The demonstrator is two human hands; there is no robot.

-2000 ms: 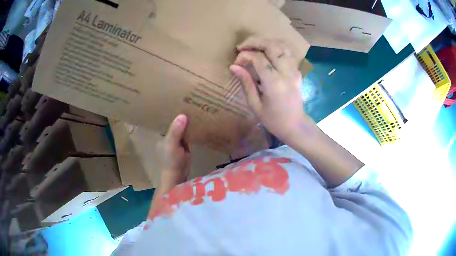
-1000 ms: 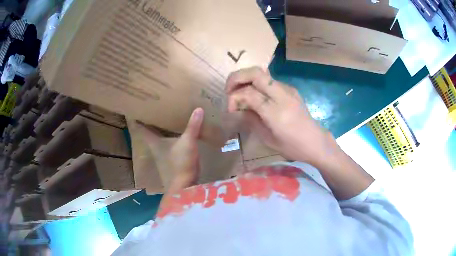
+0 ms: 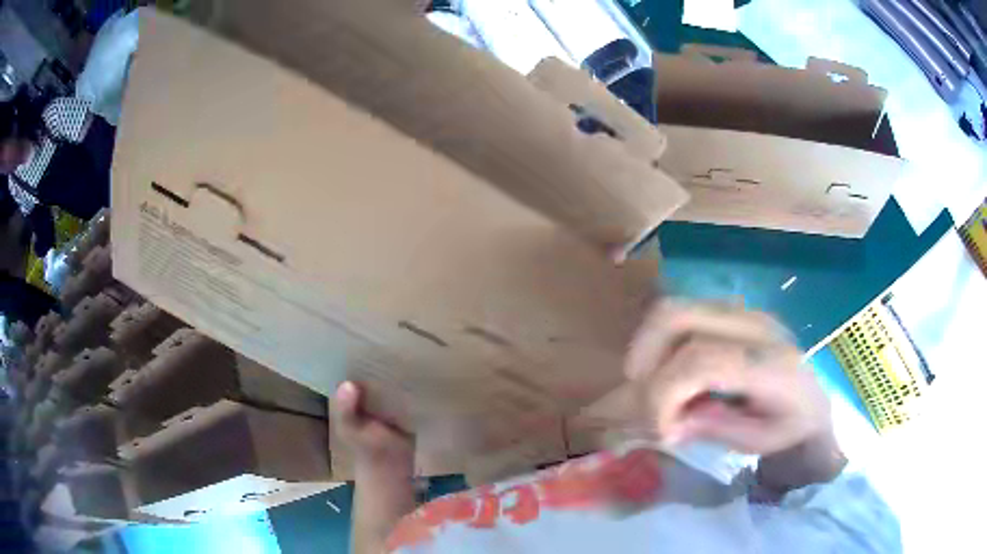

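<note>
A brown printed carton (image 3: 325,271), partly folded, is held tilted in front of me. Its long upper panel is bent over, and a notched flap with a dark slot stands at its upper right end. Small print and dark slots show on its face. My left hand (image 3: 373,433) grips its lower edge, thumb on the printed face and fingers hidden behind. My right hand (image 3: 736,379) is blurred, with curled fingers, near the carton's lower right end. Whether it touches the carton or holds anything is unclear. Brown cardboard (image 3: 520,454) lies below the carton.
An open box (image 3: 779,179) stands on the dark green table (image 3: 747,265) at upper right. Tight rows of open boxes (image 3: 195,454) stand at left. White wrapped units (image 3: 552,33) lie at the back. A yellow basket (image 3: 882,363) is at right. A person (image 3: 54,146) is at far left.
The carton has tilted so its folded upper panel and end flap now show. My right hand has moved right and down from the printed face. My left hand still holds the lower edge.
</note>
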